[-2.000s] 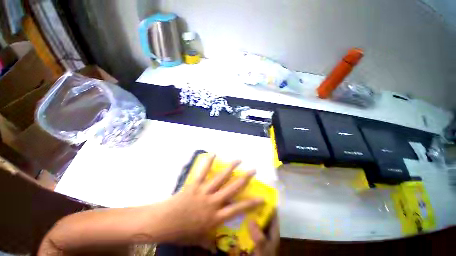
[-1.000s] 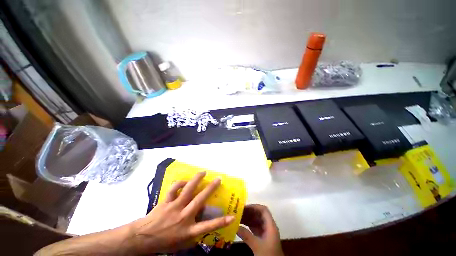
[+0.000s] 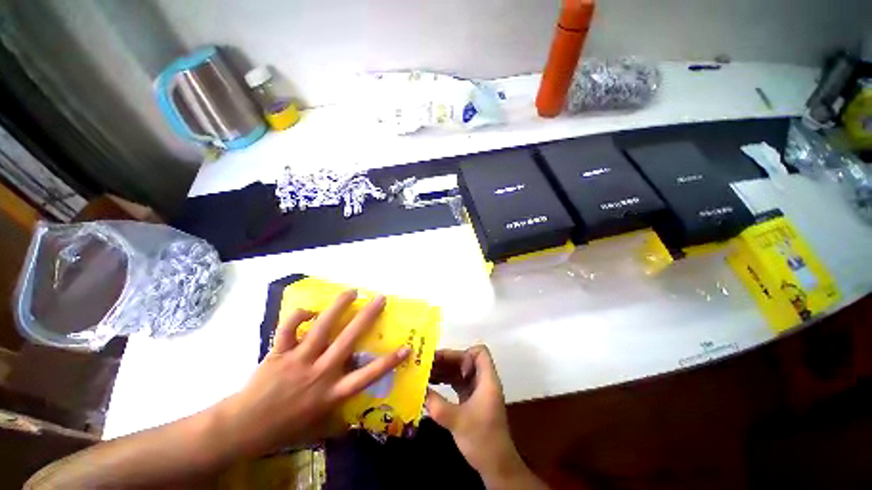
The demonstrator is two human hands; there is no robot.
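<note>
A yellow sleeve box (image 3: 397,330) with a black end at its left lies at the bench's front edge. My left hand (image 3: 311,368) rests flat on its top with fingers spread, pressing on it. My right hand (image 3: 468,402) is at its right end, with thumb and bent fingers close together at the edge; the fingertips are partly hidden, so I cannot tell if they grip it. Three black boxes (image 3: 517,203) with yellow edges lie side by side to the right. Another yellow sleeve (image 3: 784,271) lies at the far right.
The bag of cables (image 3: 177,287) stands open at left. Short charging cables (image 3: 325,189) and a small wrapped white part (image 3: 432,189) lie on the black strip (image 3: 402,222). By the wall are a kettle (image 3: 218,99), small jar (image 3: 281,113), printed pack (image 3: 430,101) and orange flask (image 3: 564,59).
The view has shifted, so the bench things sit differently in the picture. The yellow box and both hands remain together at the front edge. My right hand's thumb and fingers show more clearly at the box's end.
</note>
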